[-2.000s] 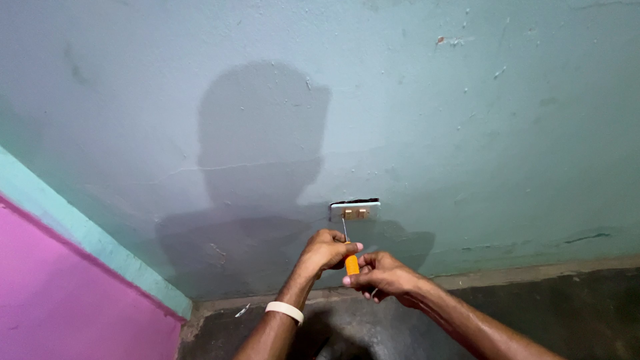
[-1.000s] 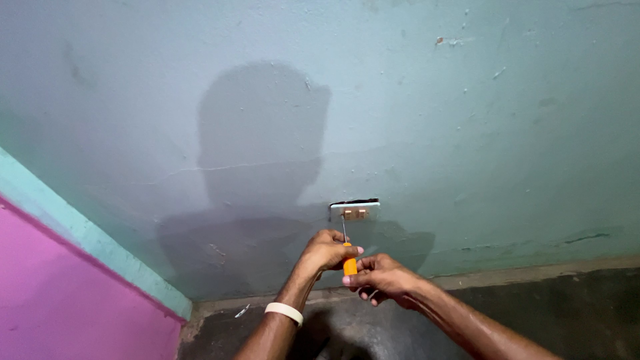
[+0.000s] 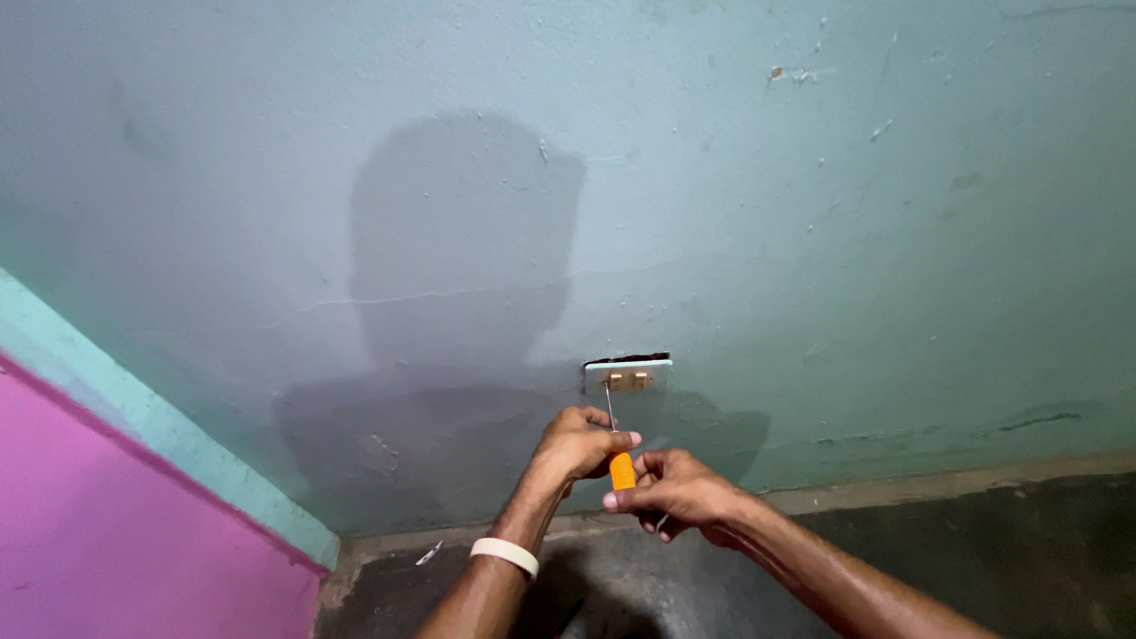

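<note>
A screwdriver with an orange handle (image 3: pixel 623 471) points up toward a wall outlet plate (image 3: pixel 628 378), its thin metal tip at the plate's left side. The plate is pale with two tan sockets, and a dark gap in the wall shows along its top edge. My left hand (image 3: pixel 581 444) closes its thumb and fingers around the front of the handle, near the shaft. At the handle's rear end, my right hand (image 3: pixel 679 493) has its thumb and fingertips on it. A white band circles my left wrist. Whether the tip sits in a screw is too small to tell.
The blue-green wall (image 3: pixel 799 248) has cracks and chips and carries my shadow. Below it runs a rough ledge at the dark floor (image 3: pixel 932 550). A turquoise strip (image 3: pixel 160 399) edges a pink surface (image 3: pixel 115 524) at left. A small pale scrap (image 3: pixel 429 554) lies near the wall's foot.
</note>
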